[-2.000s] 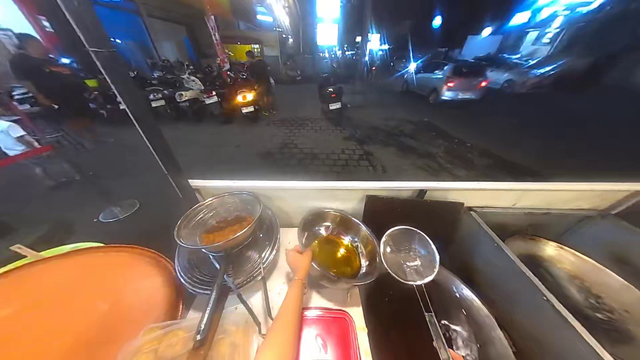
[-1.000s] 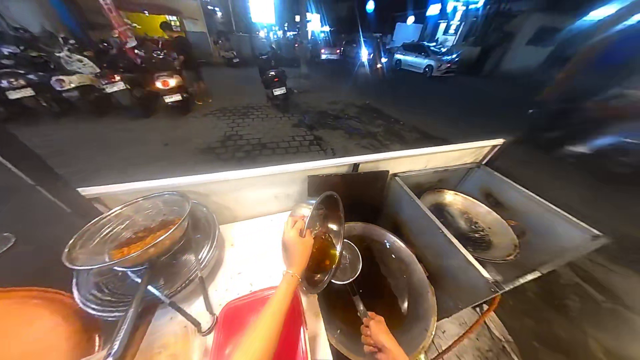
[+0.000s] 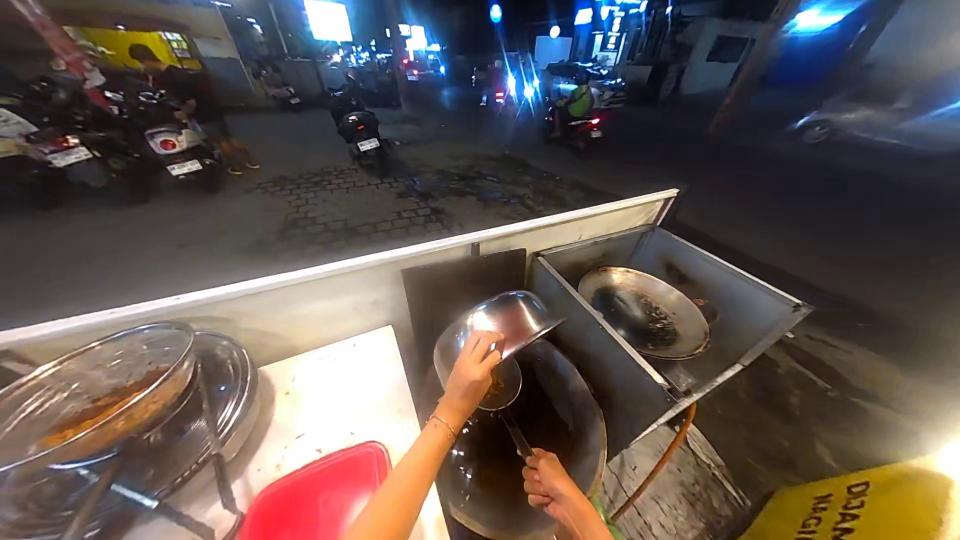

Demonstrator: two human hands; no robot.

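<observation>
My left hand (image 3: 472, 367) grips the rim of a stainless steel bowl (image 3: 514, 319), which is tipped steeply so its outer side faces up. Below the bowl is a round mesh strainer (image 3: 501, 386) with some brown bits in it. My right hand (image 3: 546, 480) is closed around the strainer's handle. Both are over a large wok (image 3: 574, 405) holding dark liquid. The bowl's inside is hidden from view.
A large mesh strainer (image 3: 97, 397) with orange-brown food rests on metal pans at the left. Near it are a white counter (image 3: 322, 390) and a red plastic container (image 3: 322, 487). A second wok (image 3: 645, 311) sits in a metal enclosure at the right. A low ledge (image 3: 360, 274) runs behind.
The bowl has gone from upright on the counter, with yellow liquid inside, to tipped over the large wok. The small strainer is now beneath it. The view has swung right.
</observation>
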